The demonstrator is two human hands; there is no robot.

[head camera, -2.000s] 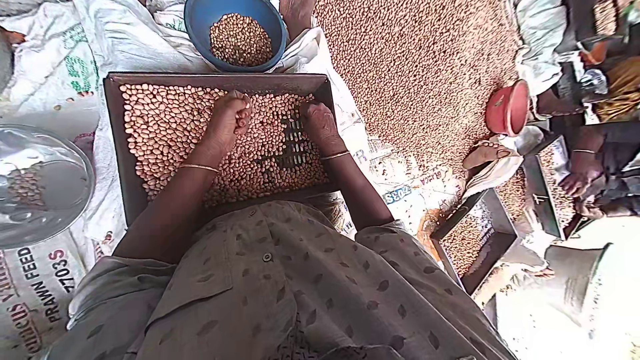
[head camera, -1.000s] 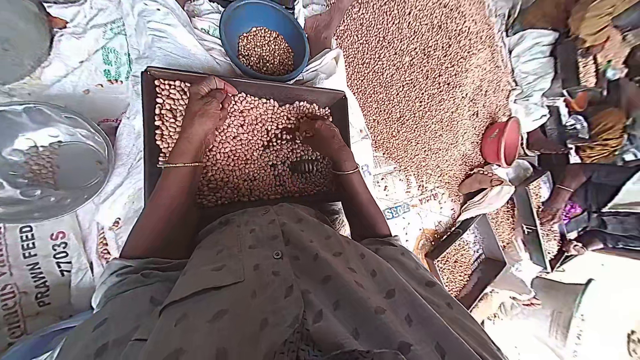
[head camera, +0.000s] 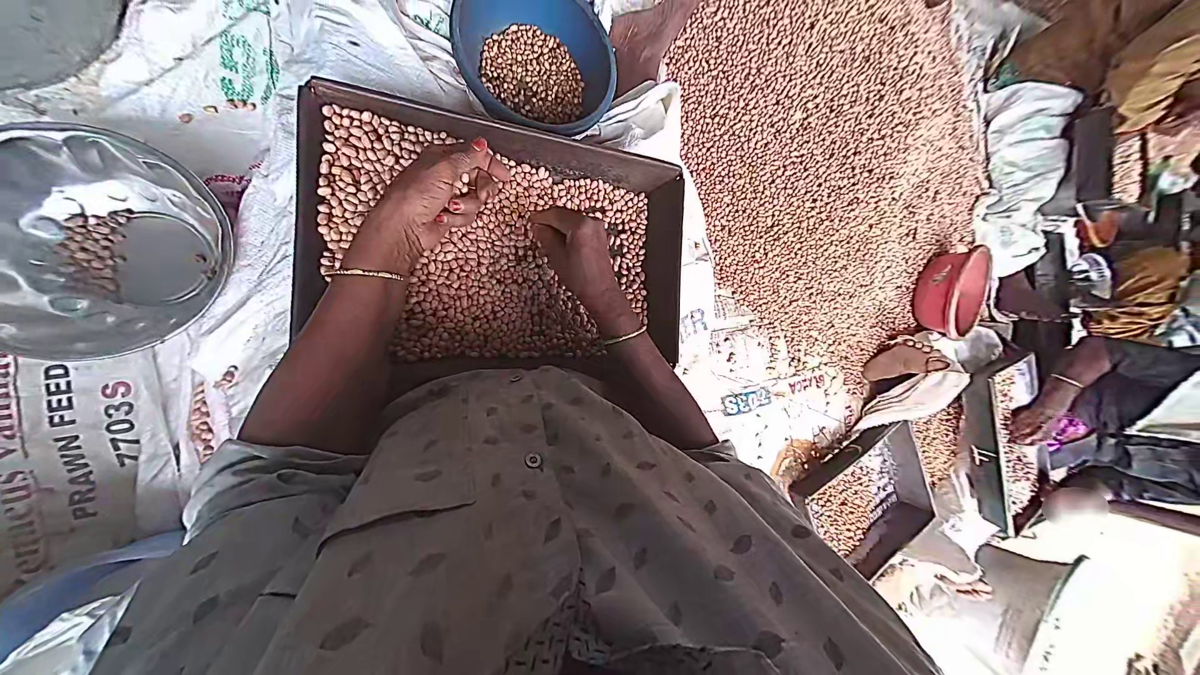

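A dark rectangular sieve tray (head camera: 302, 187) lies at my lap, spread with shelled peanuts (head camera: 487, 300). My left hand (head camera: 441, 197) is raised a little over the left half of the tray, fingers curled, with a pale peanut visible at the fingers. Over the right half, my right hand (head camera: 577, 248) is bent down at the peanuts, its fingertips partly hidden, so what it holds cannot be told. Just beyond the tray's far edge stands a blue plastic bowl (head camera: 600, 66) with darker nuts in it.
A metal basin (head camera: 178, 319) with some nuts stands at the left on woven sacks (head camera: 159, 422). Heaped peanuts (head camera: 825, 159) cover the ground at the upper right, beside a red bowl (head camera: 954, 292). Further right are more trays (head camera: 900, 548) and a co-worker's hand (head camera: 1036, 417).
Peanuts now cover the part of the tray where the slotted bottom showed near my right hand. My right hand has moved in toward my left hand.
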